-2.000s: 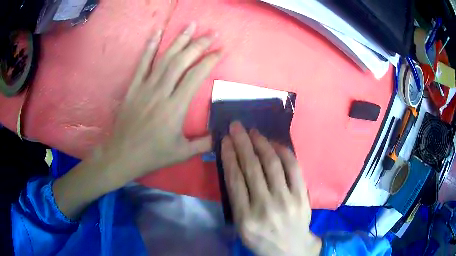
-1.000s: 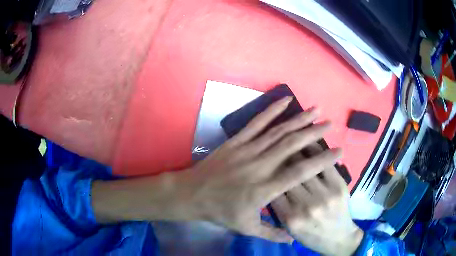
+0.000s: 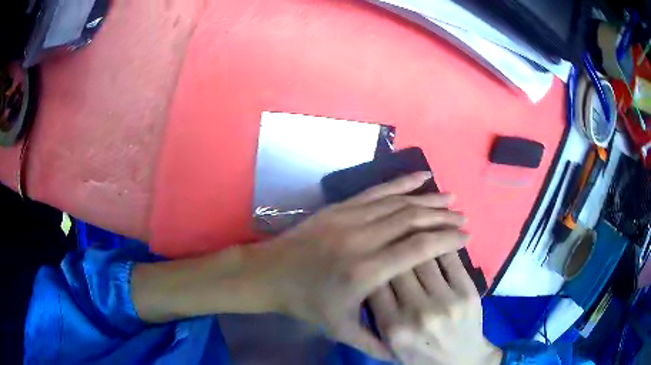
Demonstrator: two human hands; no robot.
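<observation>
A flat silver-white battery [image 3: 314, 153] lies on the red mat [image 3: 228, 71], with a black strip at its right edge. A flat black plate [image 3: 385, 171] lies slanted over the battery's lower right part. My right hand [image 3: 428, 306] lies flat on the plate's lower part, fingers close together. My left hand [image 3: 357, 249] lies across the plate and over my right hand's fingers, its own fingers spread. The hands hide the plate's middle and the battery's lower edge.
A small black block [image 3: 516, 152] lies at the right. White papers [image 3: 492, 60] under a black cover are at the top right. Past the mat's right edge are an orange-black tool [image 3: 582, 189] and a tape roll [image 3: 574, 254]. A clear plastic bag [image 3: 64, 25] is at the upper left.
My left hand has moved from the mat at the left onto the plate and my right hand. The black plate has turned and slid right, showing more of the battery.
</observation>
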